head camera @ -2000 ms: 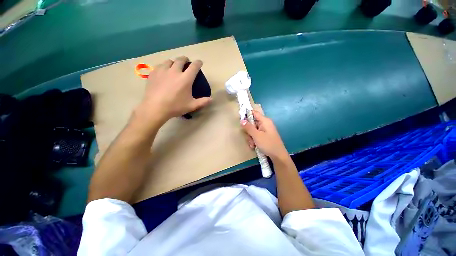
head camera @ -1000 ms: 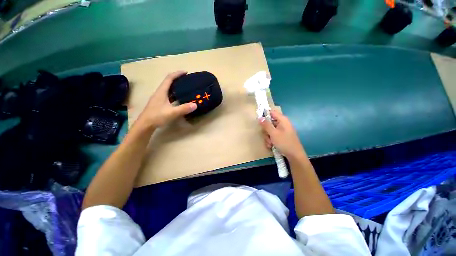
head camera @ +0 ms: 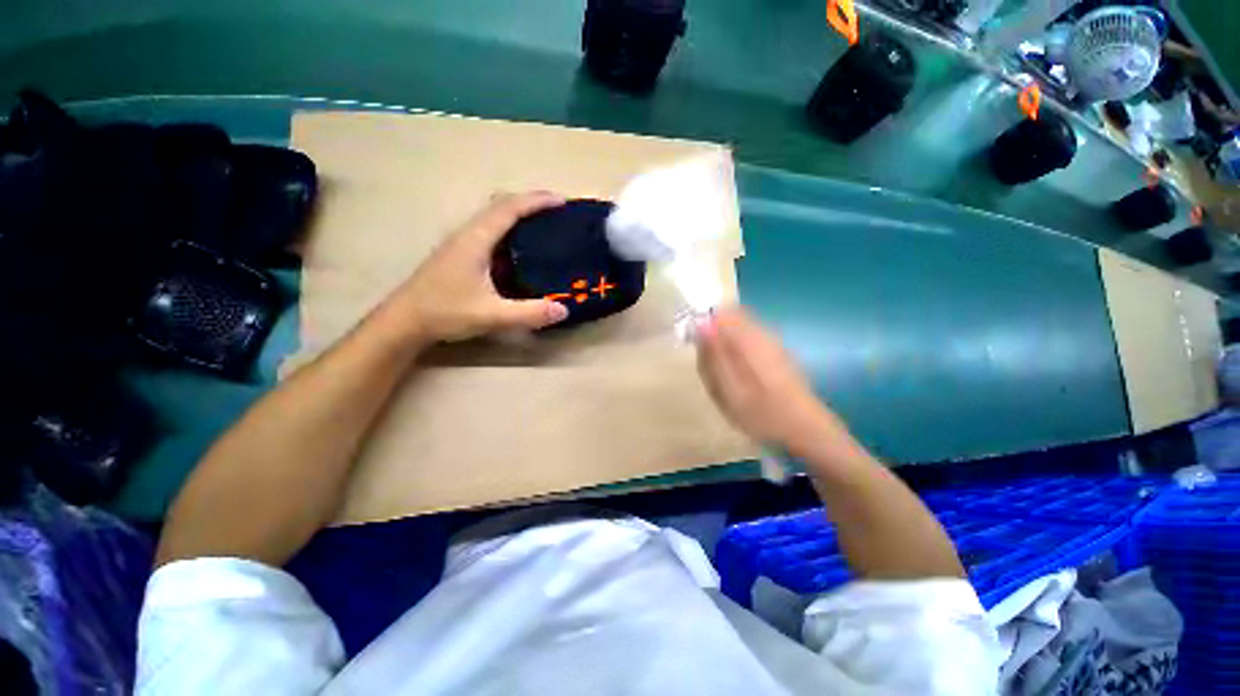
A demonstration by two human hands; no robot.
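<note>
A black portable speaker [head camera: 578, 252] with orange-red symbols on its near side rests on the cardboard mat [head camera: 408, 422]. My left hand [head camera: 476, 279] grips the speaker from its left side, thumb along the near side. My right hand [head camera: 748, 374] holds the padded hammer [head camera: 666, 224] by its wrapped handle. The hammer's white head is blurred and overlaps the speaker's right end; whether it touches cannot be told. Fingers of my left hand behind the speaker are partly hidden.
A pile of black covers [head camera: 204, 306] lies left of the cardboard. Waiting speakers [head camera: 864, 89] with orange straps stand in a row beyond it. Blue crates [head camera: 1061, 524] and grey-white cloth [head camera: 1088, 625] are at lower right. A plastic-lined bin [head camera: 82, 585] is at lower left. A fan [head camera: 1112, 52] is at upper right.
The hammer has risen off the cardboard and moved left to the speaker's right end. My left hand keeps its hold on the speaker. The view has shifted, showing more at the right.
</note>
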